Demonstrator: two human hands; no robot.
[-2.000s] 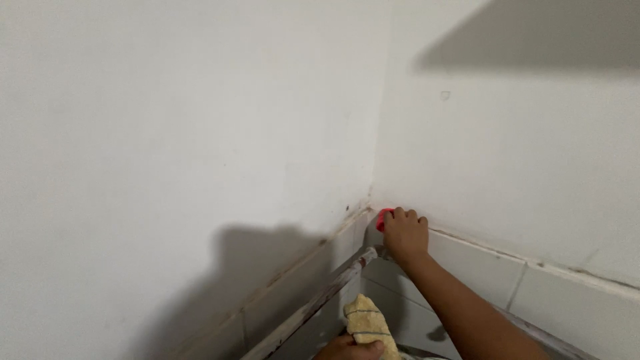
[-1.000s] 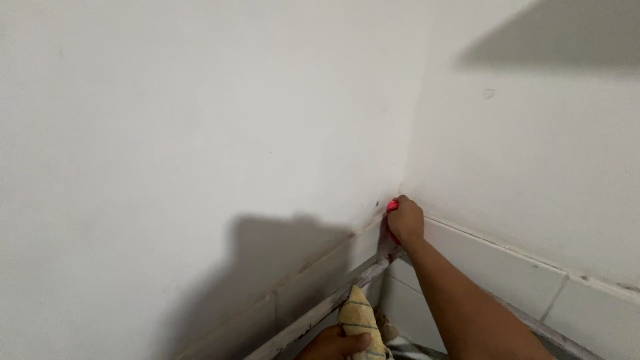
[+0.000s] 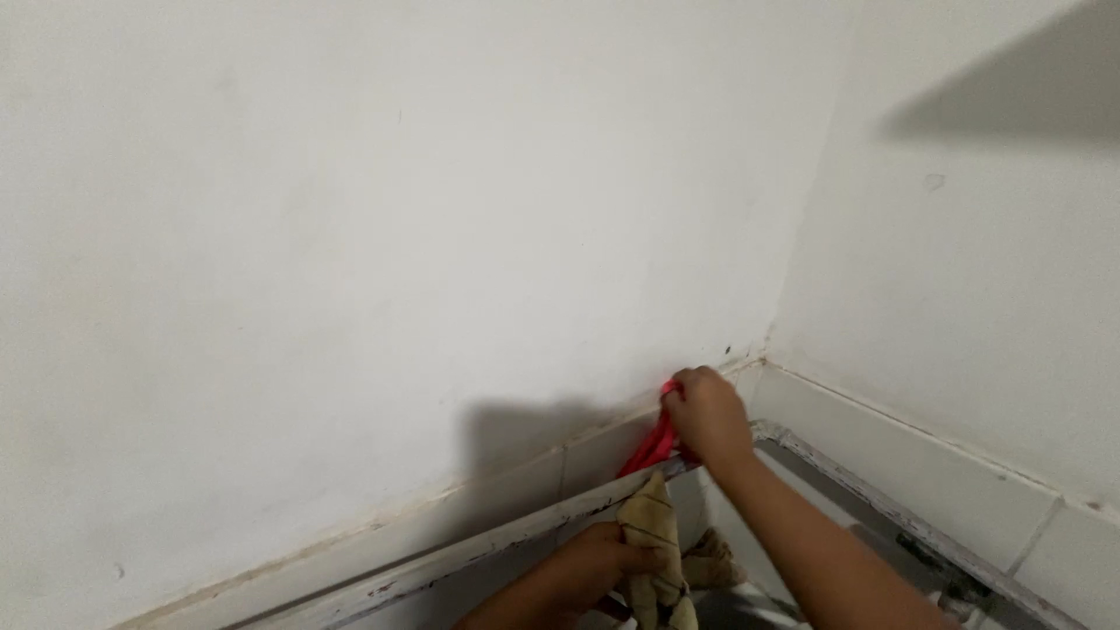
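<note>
A red cloth hangs from my right hand, which pinches it at the top edge of the wall tiles, left of the room corner. The cloth's lower part drops behind a worn, white-painted rail. Lower down, my left hand grips a yellowish striped cloth, bunched so that its tip points up in front of the rail.
White walls meet at a corner above pale tiles. A second worn rail runs along the right wall. Behind the striped cloth lies a brownish bundle, too dim to name. A dark shadow falls on the left wall.
My right hand has moved from the corner leftward along the tile edge with the red cloth, more of which now shows. My left hand still holds the striped cloth.
</note>
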